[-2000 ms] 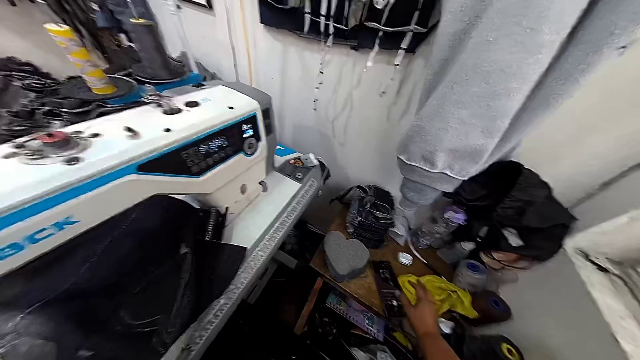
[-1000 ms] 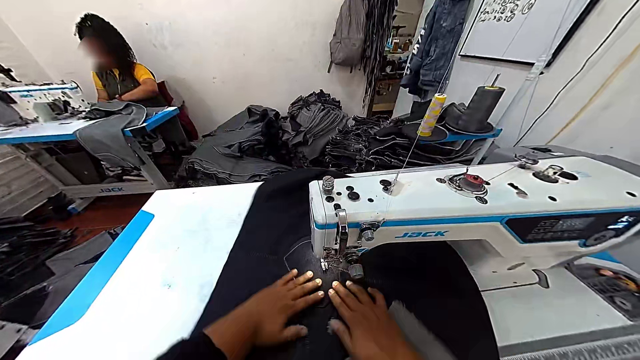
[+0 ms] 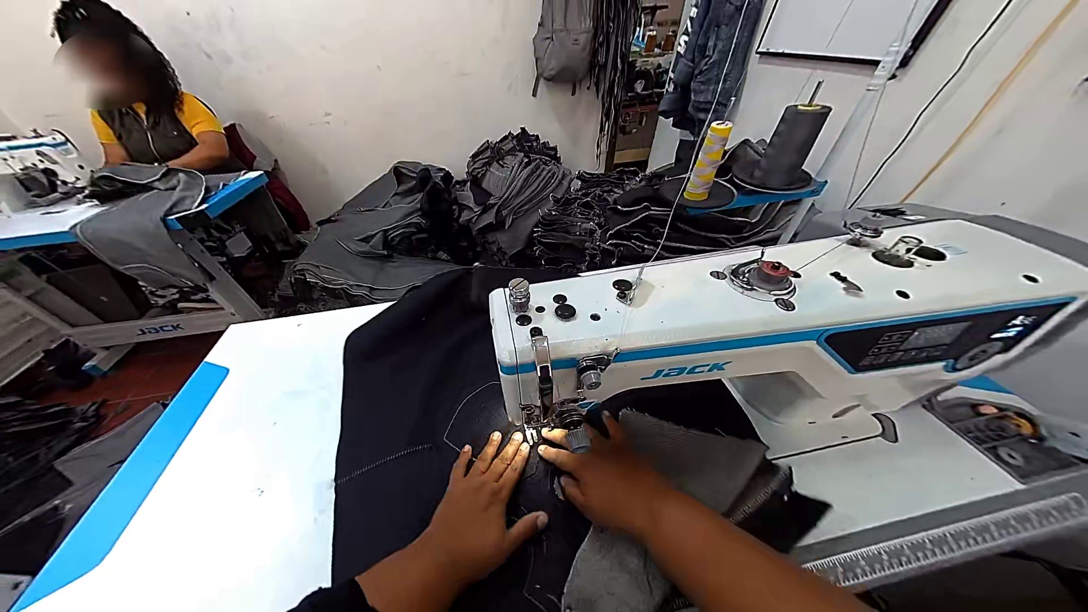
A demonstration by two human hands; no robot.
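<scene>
A white and blue Jack sewing machine [image 3: 714, 323] stands on a white table. Black fabric [image 3: 408, 374] with a pale stitched outline runs beneath its presser foot [image 3: 533, 432]. My left hand [image 3: 480, 510] lies flat on the fabric, fingertips just left of and below the foot. My right hand [image 3: 616, 476] is at the foot's right side, some fingers bent against the cloth; whether it pinches the fabric I cannot tell. A turned-over grey part of the fabric [image 3: 697, 450] lies beside and under my right forearm. Thread rises from the machine to a yellow and white thread cone [image 3: 709, 161].
Piles of dark garments [image 3: 501, 204] lie behind the table. A dark thread cone [image 3: 795, 144] stands on the rear stand. A person [image 3: 157, 127] sits at another machine at the far left. A metal ruler strip [image 3: 960, 540] runs along the near right edge; a parts tray [image 3: 1003, 438] lies at right.
The view swung from the machine's right side to its needle end between the first two frames. Since one second ago, my right hand has turned, and more grey fabric shows folded over beside it.
</scene>
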